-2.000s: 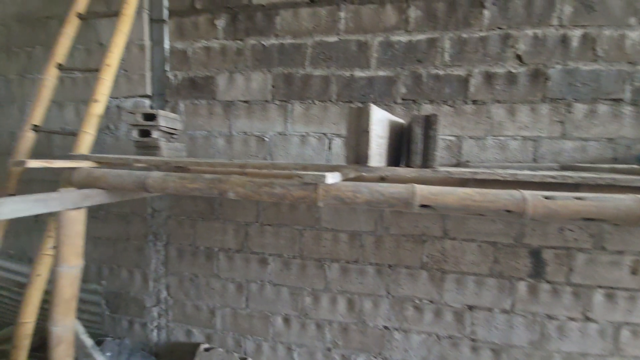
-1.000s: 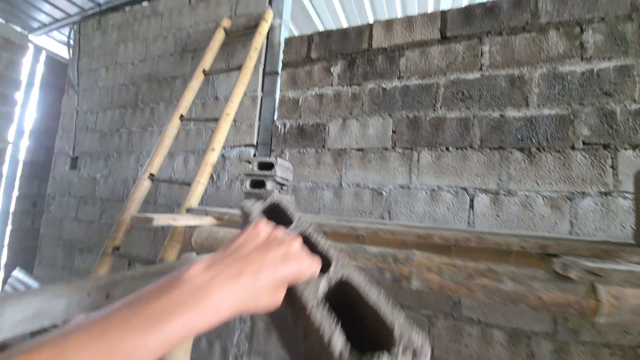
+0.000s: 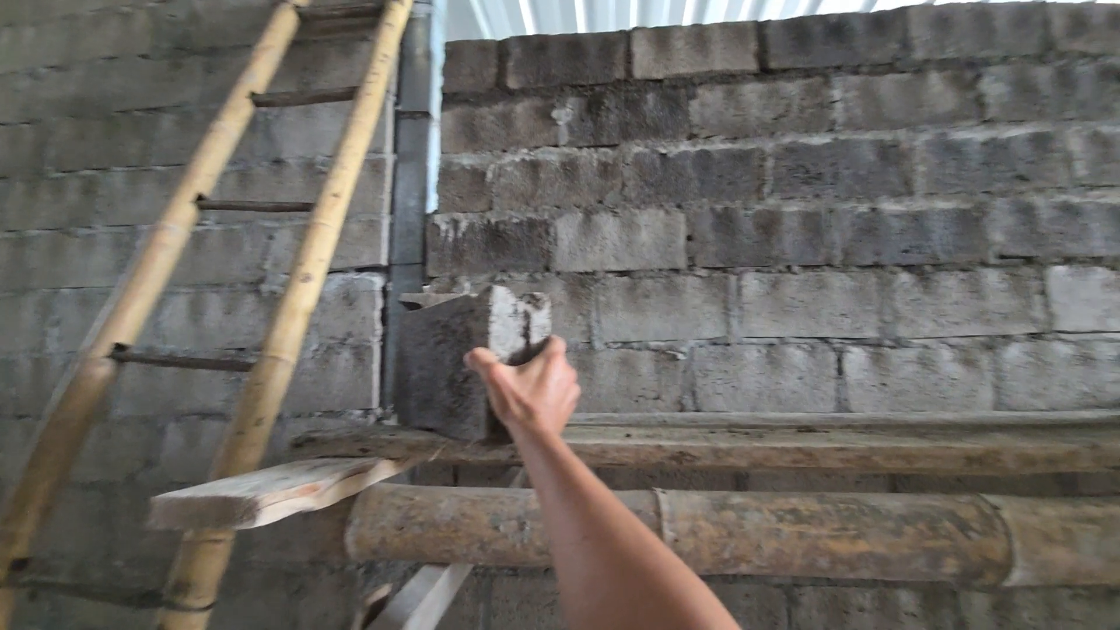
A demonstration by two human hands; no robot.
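Note:
My right hand [image 3: 529,385] reaches up from the bottom edge and grips the near end of a grey concrete block [image 3: 442,367], thumb on its left side and fingers on its right. The block stands upright at the left part of a weathered wooden plank [image 3: 787,451], close to the metal post [image 3: 409,175] at the wall. My hand hides part of its lower right side. What lies behind the block is mostly hidden. My left hand is out of view.
A bamboo ladder [image 3: 306,254] leans at the left. A thick bamboo pole [image 3: 814,534] runs across below the plank, and a short board [image 3: 271,490] juts out toward me at the left. Behind rises a concrete block wall [image 3: 770,315] beneath metal roofing [image 3: 630,13].
Two seconds ago no hand was in view. One second ago a hand from the lower left held a hollow block; now my right hand grips a block at the plank. The view has shifted.

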